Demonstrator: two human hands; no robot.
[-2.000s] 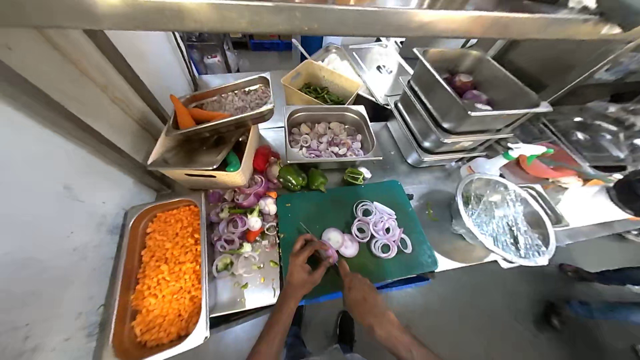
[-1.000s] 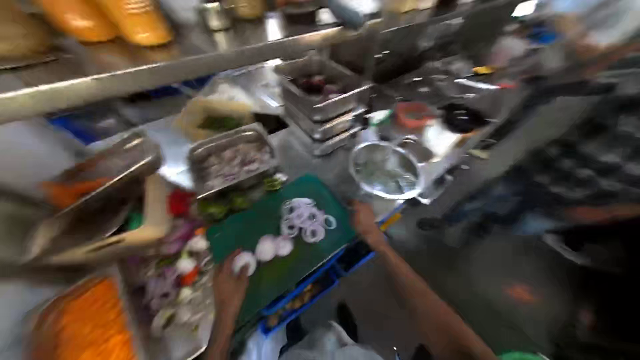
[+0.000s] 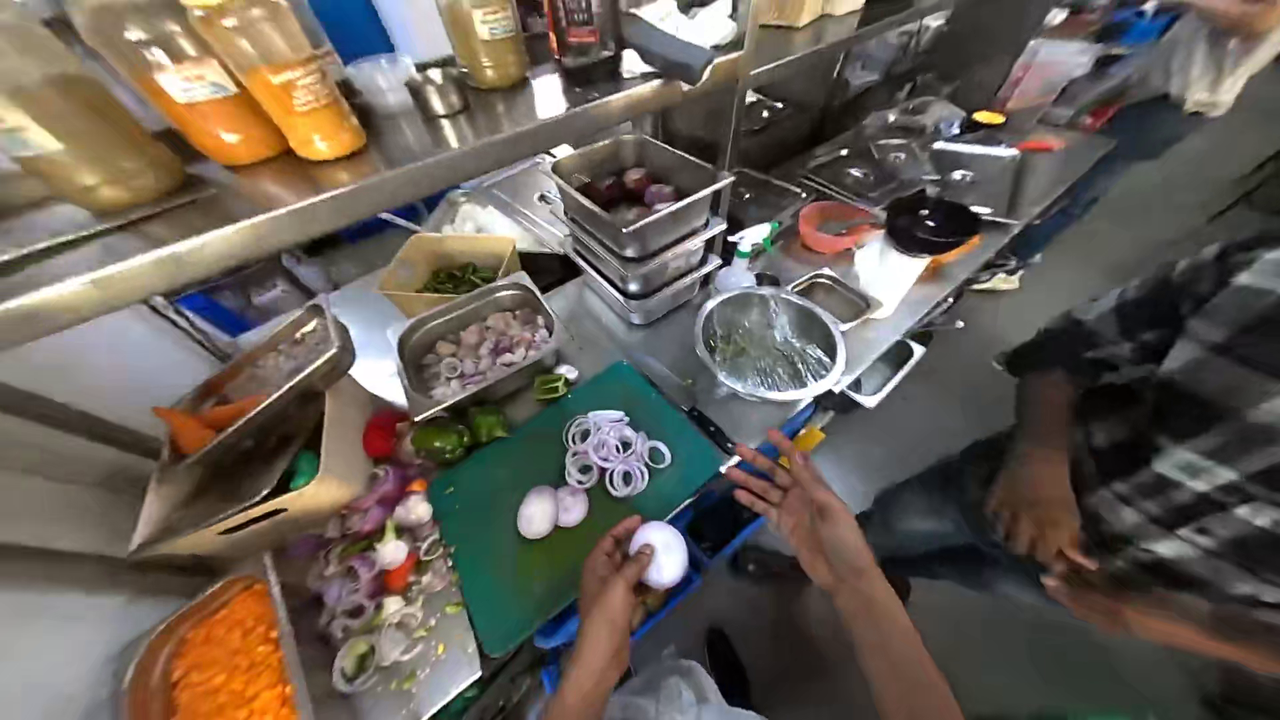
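My left hand [image 3: 612,575] holds a peeled onion piece [image 3: 660,554] near the front edge of a green cutting board [image 3: 500,590]. My right hand [image 3: 800,510] is raised with its fingers apart, holding nothing, right of the board. A knife with a black handle [image 3: 708,428] lies at the board's right edge, close to my right fingertips. Sliced onion rings [image 3: 612,450] are piled on the board. Two pieces of onion [image 3: 538,511] lie left of the rings, side by side.
Trimmings [image 3: 385,560] lie left of the board, by a pan of chopped carrot [image 3: 232,650]. Behind are a pan of cut onion [image 3: 485,350], stacked steel pans [image 3: 640,230] and a steel bowl [image 3: 770,343]. A shelf edge [image 3: 400,180] crosses above. A person in a checked shirt [image 3: 1190,400] stands at right.
Two seconds ago both hands were together over the board; now they are apart, with my left hand holding the onion piece at the front edge. The view has swung to the right.
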